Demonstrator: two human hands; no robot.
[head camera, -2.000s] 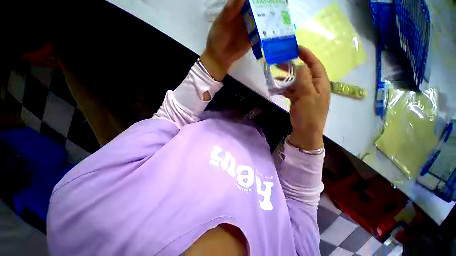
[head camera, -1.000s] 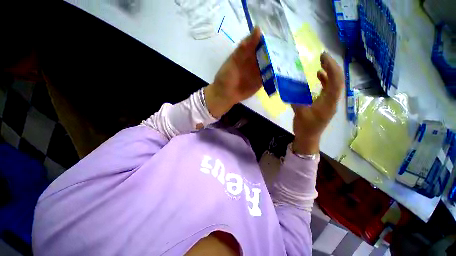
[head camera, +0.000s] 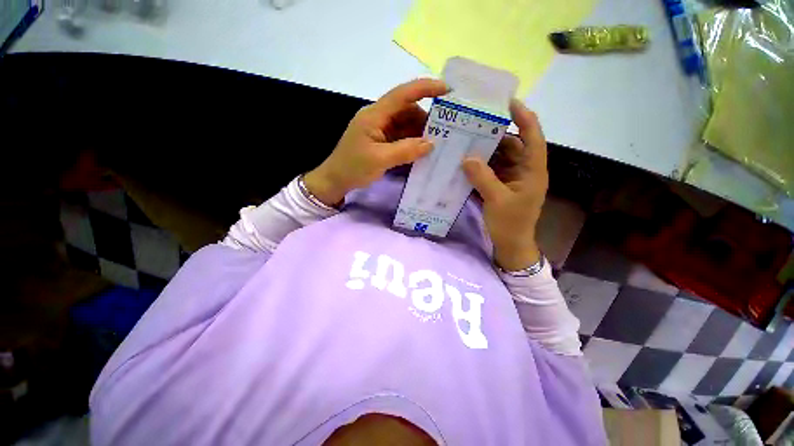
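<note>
A white retail box (head camera: 446, 179) with a dark blue line near its far end is held over my lap, tilted, its printed face up. A pale end flap (head camera: 481, 83) stands out from its far end, over the table edge. My left hand (head camera: 374, 144) holds the box's left side, thumb near the "2.4A" print. My right hand (head camera: 514, 187) holds the right side, thumb on the face and the other fingers partly hidden behind the box. No cable shows; the inside of the box is hidden.
Beyond the box, a yellow sheet (head camera: 496, 35) lies on the white table (head camera: 261, 57). A yellow-green wrapped stick (head camera: 601, 38) lies right of it. Yellow sheets under clear plastic (head camera: 753, 113) and a blue-edged item (head camera: 684, 39) are at the right. Blurred clear items lie far left.
The box has come down from over the table to my lap, and its printed "100" face with the flap now shows. The white coil seen at its near end earlier is out of sight. The view has shifted.
</note>
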